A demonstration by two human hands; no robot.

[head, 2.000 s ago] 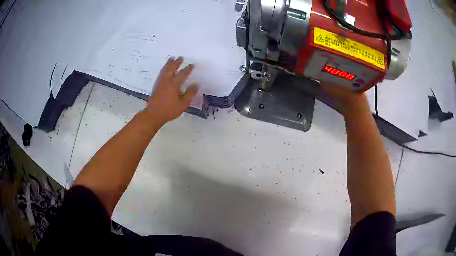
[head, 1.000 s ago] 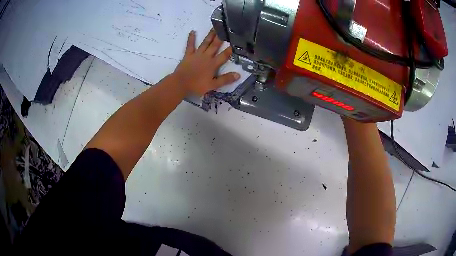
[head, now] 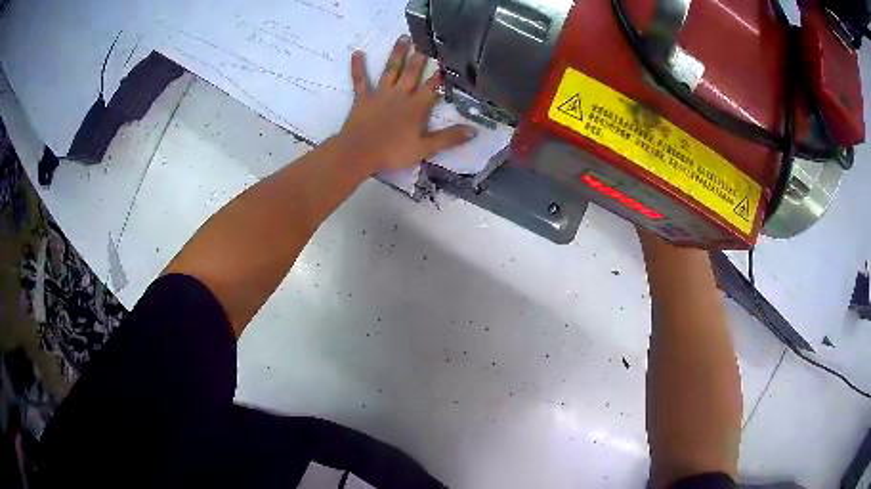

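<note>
The red and silver cutting machine (head: 659,115) stands at the upper right, with a yellow warning strip and blurred red digits. Its grey base plate (head: 530,205) sits at the edge of the dark fabric lay (head: 458,180). The white paper marker (head: 277,57) with thin lines covers the lay. My left hand (head: 396,119) lies flat on the marker, fingers spread, just left of the machine's front. My right hand is hidden behind the motor housing; only the forearm shows, so its grip cannot be seen.
Dark layered edges show at the left (head: 124,110) and right (head: 764,301). A thin black cord (head: 831,368) trails across the white table (head: 449,334) at the right. Dark and white scraps (head: 72,296) litter the floor at the far left.
The machine looks larger and nearer than two seconds ago, covering more of the base plate and hiding my right hand. My left hand has moved right along the marker, close to the machine's front.
</note>
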